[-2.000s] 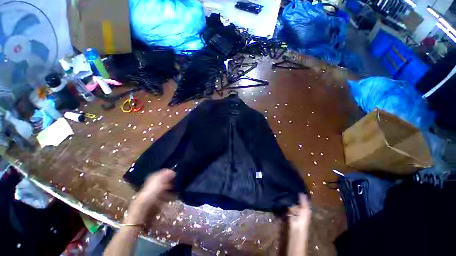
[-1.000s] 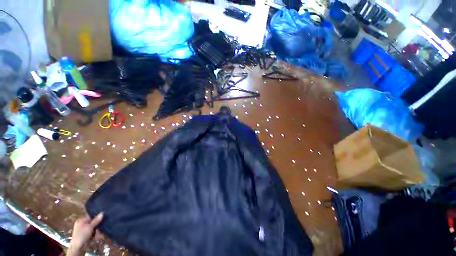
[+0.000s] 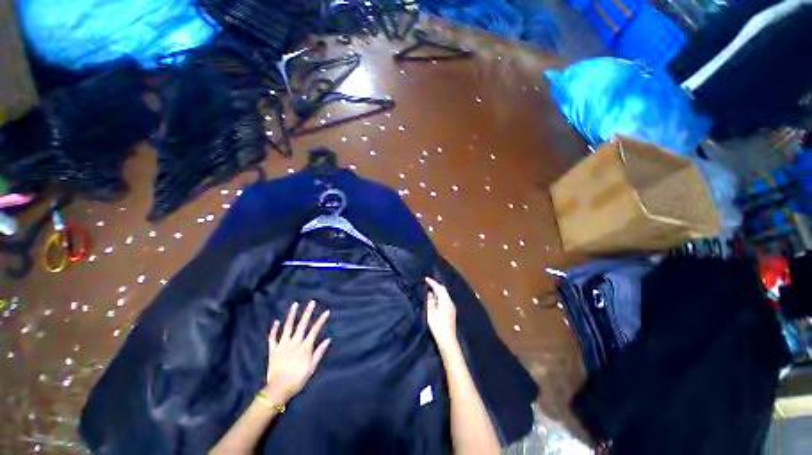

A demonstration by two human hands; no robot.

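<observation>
A dark jacket [image 3: 196,329] lies spread open on the brown table, its glossy black lining facing up. A clothes hanger [image 3: 336,227] shows inside the collar, its bar across the lining. My left hand [image 3: 297,348] lies flat on the lining with fingers spread. My right hand [image 3: 440,311] is at the right front edge of the jacket, fingertips touching the fabric; whether they pinch it is unclear. A small white label [image 3: 426,395] shows on the lining beside my right forearm.
Loose black hangers [image 3: 343,111] lie in a heap at the table's far side. Red-yellow scissors [image 3: 67,247] lie left. An open cardboard box [image 3: 614,200], folded dark garments [image 3: 598,302] and a blue plastic bag [image 3: 628,102] are at the right. White specks dot the table [image 3: 481,178].
The jacket now lies open with lining and inside hanger showing. My left hand has moved from its lower left edge onto the lining, and my right hand has come back into view. The view has shifted.
</observation>
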